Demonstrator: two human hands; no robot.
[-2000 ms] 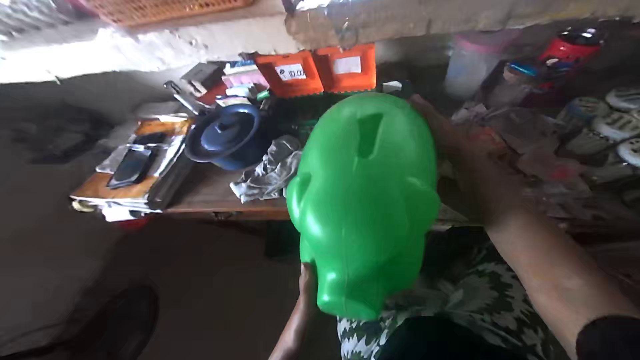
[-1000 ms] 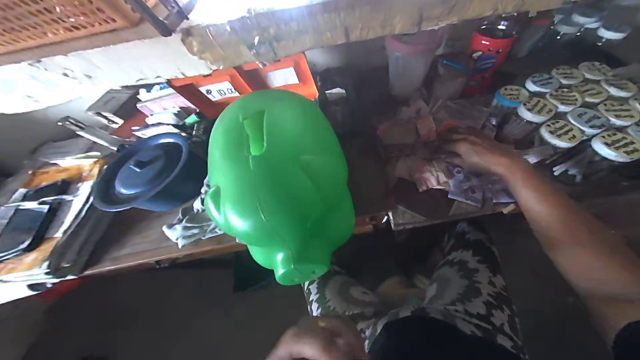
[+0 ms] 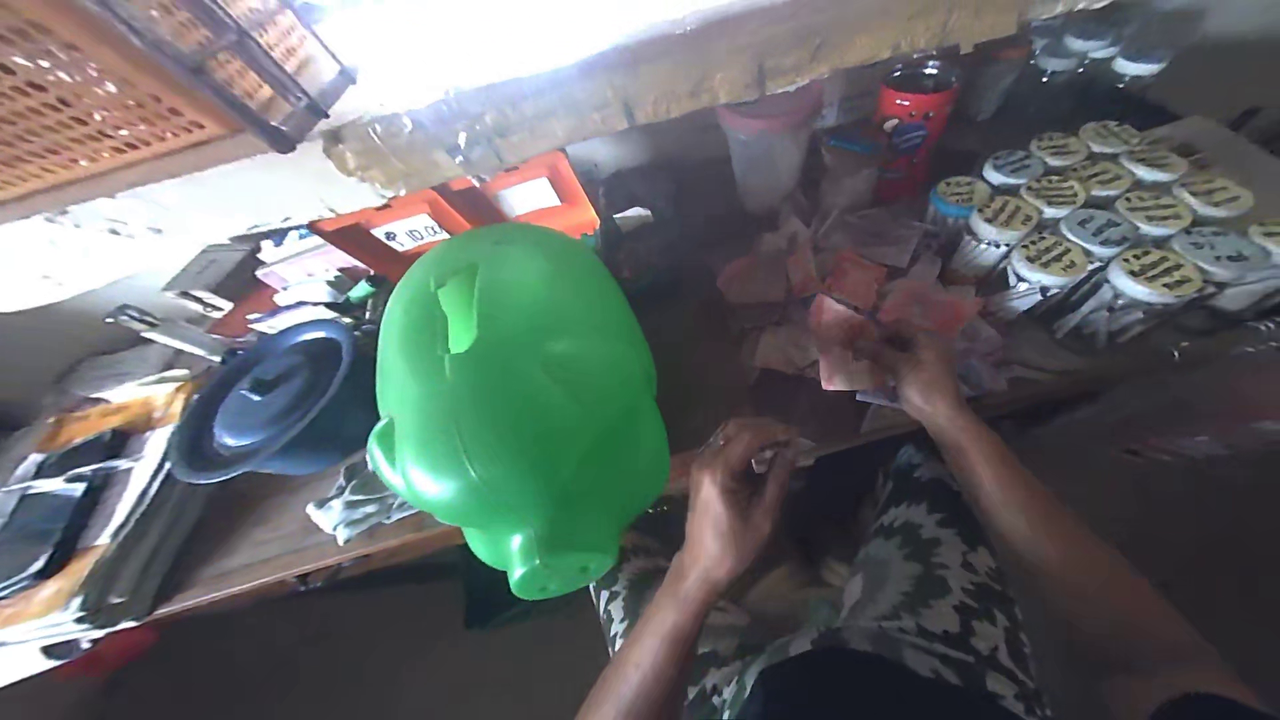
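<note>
A green plastic piggy bank [image 3: 520, 400] with a cut slot in its top stands at the front of the wooden table [image 3: 260, 560], its snout toward me. Just right of it, my left hand [image 3: 738, 490] is closed on a small, pale, blurred piece that looks like paper. Farther right, my right hand [image 3: 905, 365] holds a reddish banknote [image 3: 845, 340] over a loose pile of crumpled banknotes [image 3: 850, 265]. The fingers of my right hand are partly in shadow.
Many lidded jars [image 3: 1100, 230] crowd the right side. Behind the notes are a red container [image 3: 912, 120] and a pink-lidded tub [image 3: 770, 140]. Orange boxes [image 3: 400, 235], a dark blue lidded pot [image 3: 265, 400], a crumpled cloth [image 3: 355, 500] and a phone [image 3: 50, 510] lie left.
Both hands were at the piggy bank's sides two seconds ago. My right hand has since moved to the banknotes; my left hand has come up to the table edge. The view has swung right.
</note>
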